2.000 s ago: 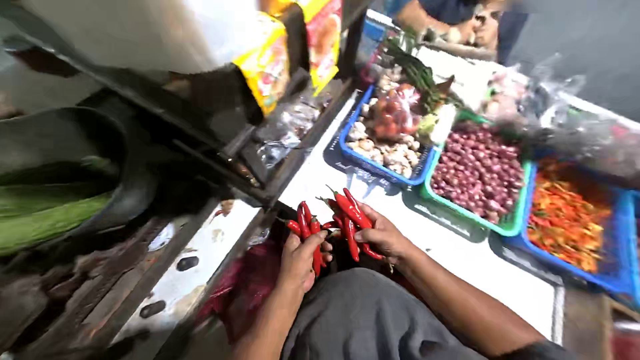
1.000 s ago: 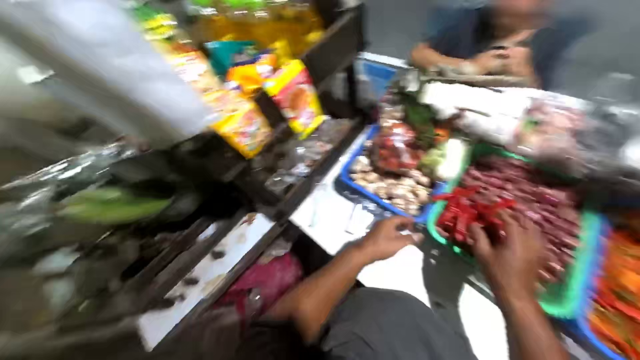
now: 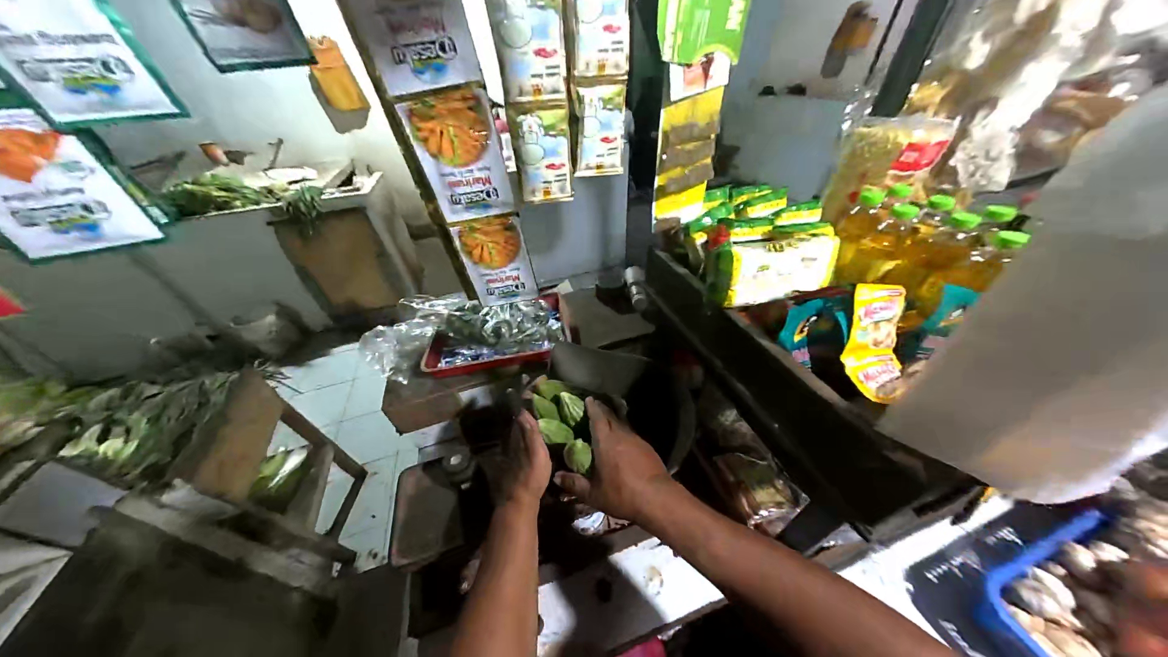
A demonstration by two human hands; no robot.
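Several pale green ribbed vegetables, perhaps small chayotes (image 3: 558, 422), are cupped between both palms near the middle of the view. My left hand (image 3: 522, 461) presses against their left side with its fingers pointing away from me. On their right side is my right hand (image 3: 620, 461), its thumb low and turned inward. A dark basin (image 3: 671, 411) stands just behind and to the right of the hands. Whether the lowest vegetables rest on something beneath is hidden.
A red tray (image 3: 488, 360) with plastic-wrapped goods lies beyond the hands. To the right, a dark wooden shelf (image 3: 776, 411) holds sachets and oil bottles (image 3: 949, 237). A blue basket (image 3: 999, 584) of garlic is at lower right. Leafy vegetables (image 3: 137, 429) and a wooden stool (image 3: 310, 456) are at left.
The view has swung far left. Both hands held red chillies two seconds ago; one second ago the right was over chillies on the shallot basket. Now the hands hold green vegetables.
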